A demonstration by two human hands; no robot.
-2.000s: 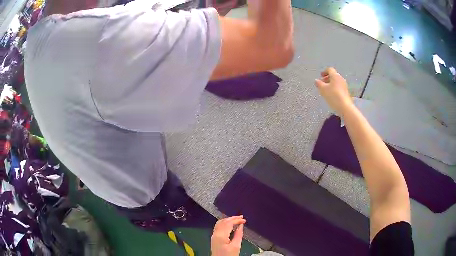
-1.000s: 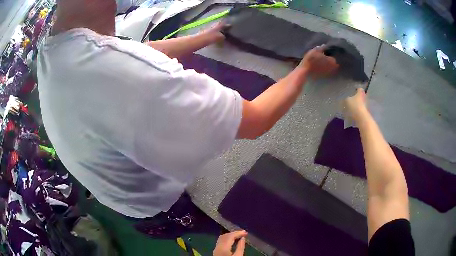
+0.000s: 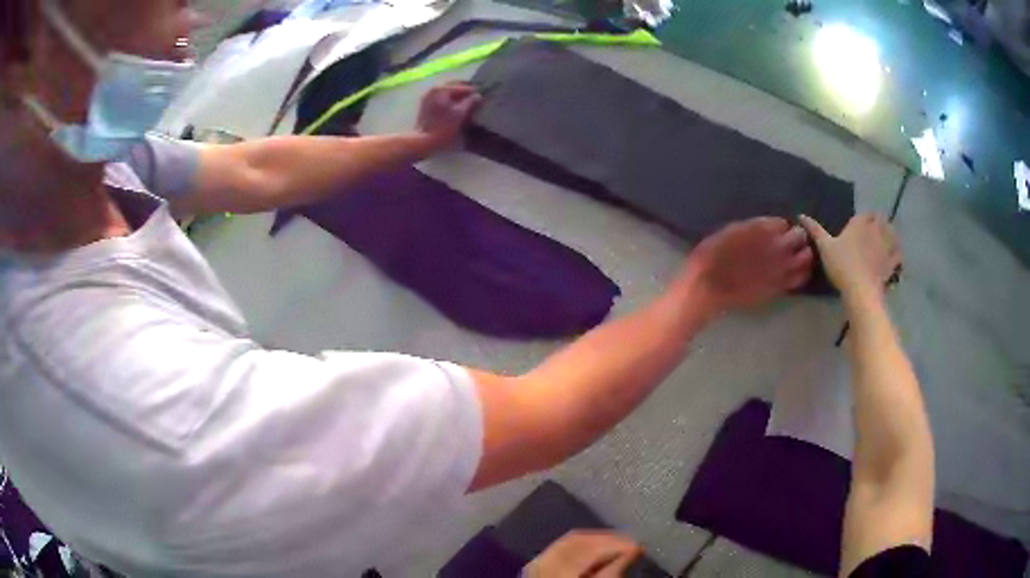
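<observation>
A long dark grey cut panel [image 3: 666, 152] lies across the far part of the table, with a dark edge showing along its near side. My right hand [image 3: 864, 257] grips its right end, thumb on top, beside a co-worker's hand. The co-worker's other hand is at its left end. My left hand [image 3: 582, 555] is at the bottom edge, partly cut off, over a grey and purple stack [image 3: 551, 514]; its fingertips are unclear. One purple panel [image 3: 452, 254] lies left of centre. Another purple panel [image 3: 751, 480] lies at lower right, partly under my right forearm.
A co-worker in a light shirt [image 3: 260, 429] and face mask fills the left side, one arm reaching across the table. A neon green-yellow strip [image 3: 452, 59] runs behind the grey panel. A pale sheet [image 3: 813, 395] lies by my right forearm. Green floor [image 3: 779, 45] shows beyond the table.
The grey panel now lies flatter and further right in view. My right hand has met its right end. The view has shifted, showing the co-worker's mask and less of the lower stack.
</observation>
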